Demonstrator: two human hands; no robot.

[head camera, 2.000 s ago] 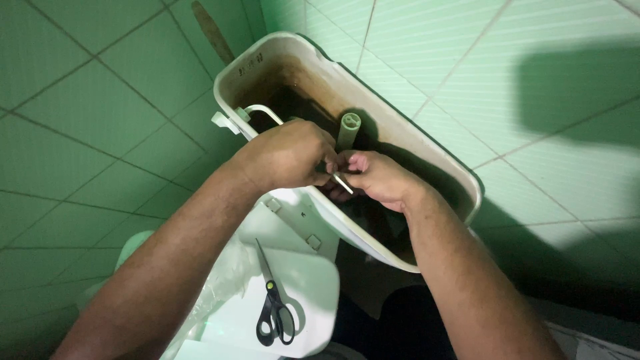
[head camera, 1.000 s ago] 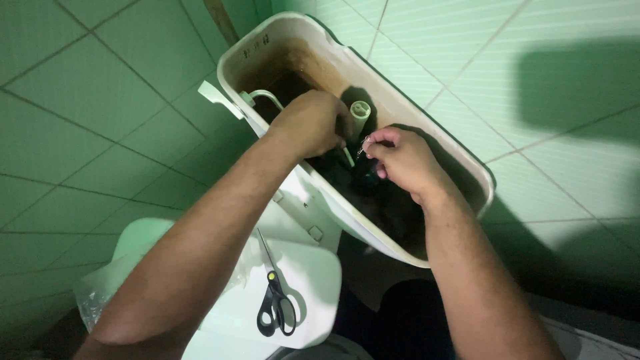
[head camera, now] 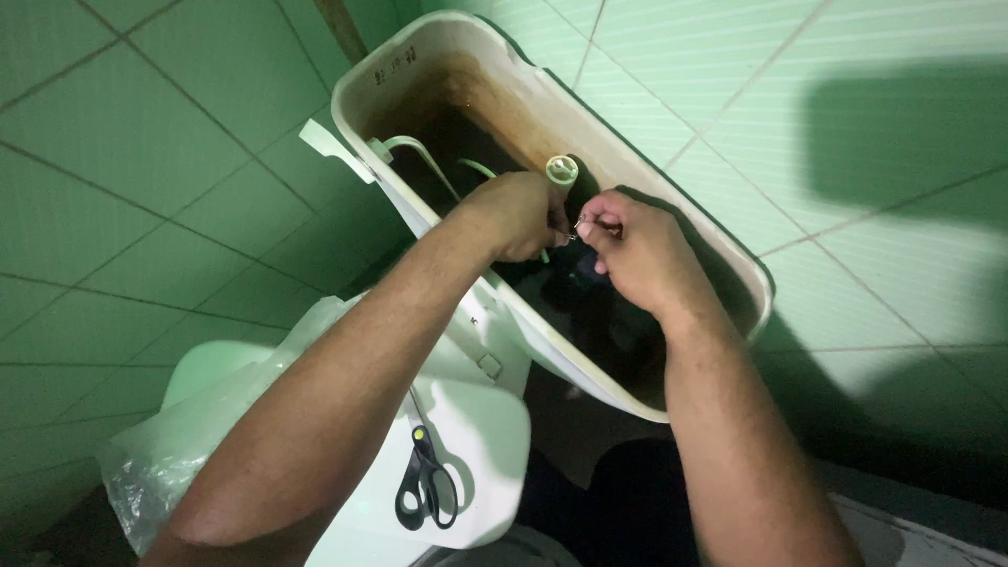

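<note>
Over an open toilet cistern (head camera: 646, 157), stained brown inside, my two hands almost meet. My left hand (head camera: 516, 216) pinches one end of a small metal piece, seemingly a chain or clip (head camera: 572, 235). The fingertips of my right hand (head camera: 630, 244) pinch its other end. Just behind them stands the pale overflow tube (head camera: 561, 170), its round top showing. A curved flush lever arm (head camera: 417, 150) runs inward from the cistern's left end, where the white flush handle (head camera: 335, 150) juts outside. The inside below my hands is dark and hard to make out.
Black-handled scissors (head camera: 425, 480) lie on the white toilet lid (head camera: 492, 425) below the cistern. A clear plastic bag (head camera: 157, 465) lies left of them, partly under my left forearm. Green tiled walls (head camera: 787, 142) stand close behind and at the left. A wooden stick (head camera: 341, 30) leans behind the cistern.
Two seconds ago my hands were together on a pale strip near the front rim. They now hold the small metal piece nearer the overflow tube. The flush handle has tilted.
</note>
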